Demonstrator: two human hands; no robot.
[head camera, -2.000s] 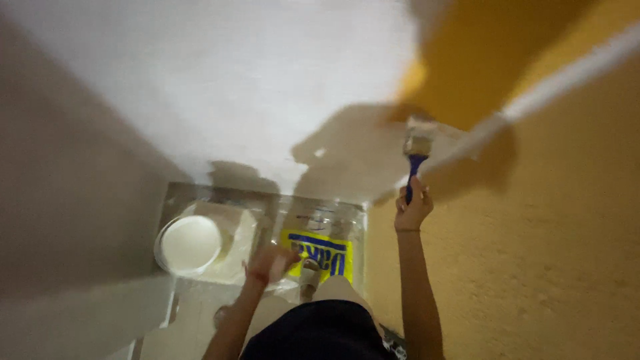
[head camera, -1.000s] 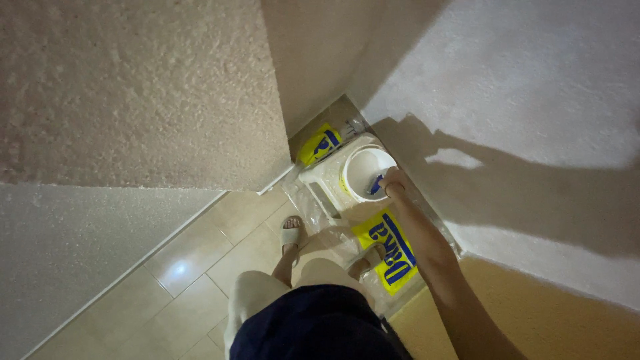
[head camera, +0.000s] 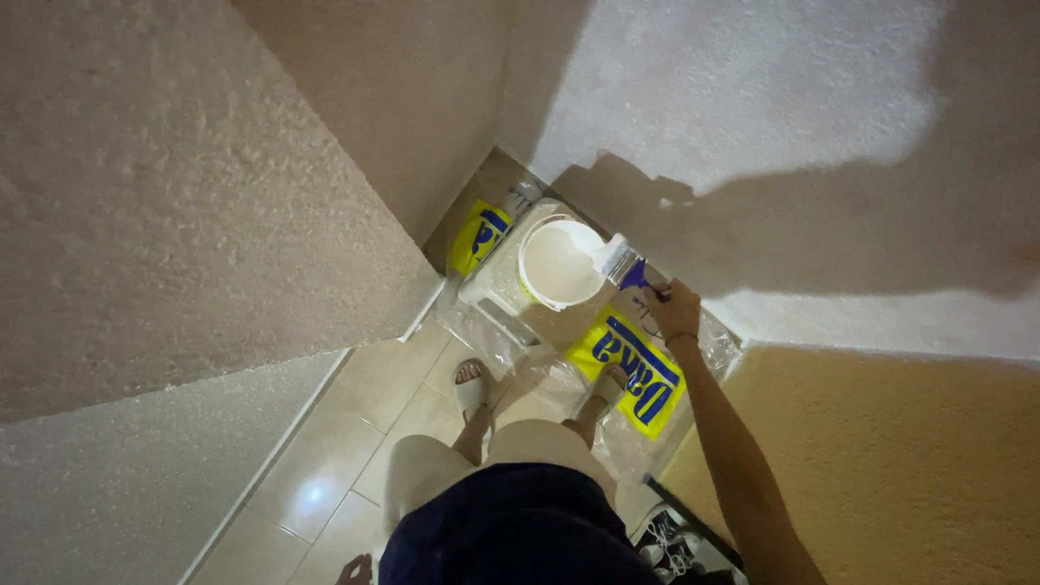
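My right hand (head camera: 676, 309) grips the blue handle of a flat paintbrush (head camera: 624, 264), its bristles loaded with white paint and held at the right rim of a white plastic bucket (head camera: 528, 272). Pale paint (head camera: 561, 264) lies inside the bucket, which stands on a light plastic step stool (head camera: 487, 302). At the bottom edge hangs my left hand (head camera: 354, 570), with only some fingers in sight, so what it may hold is hidden.
Clear plastic sheeting with yellow and blue printing (head camera: 630, 366) covers the floor under the stool and one sandaled foot. Textured walls (head camera: 812, 203) meet in a corner behind it. Shoes (head camera: 670, 544) lie by the ochre wall (head camera: 877, 455) at lower right.
The brush was against the wall two seconds ago and down in the bucket one second ago; now it is up at the rim with white paint on its bristles. The view has swung considerably.
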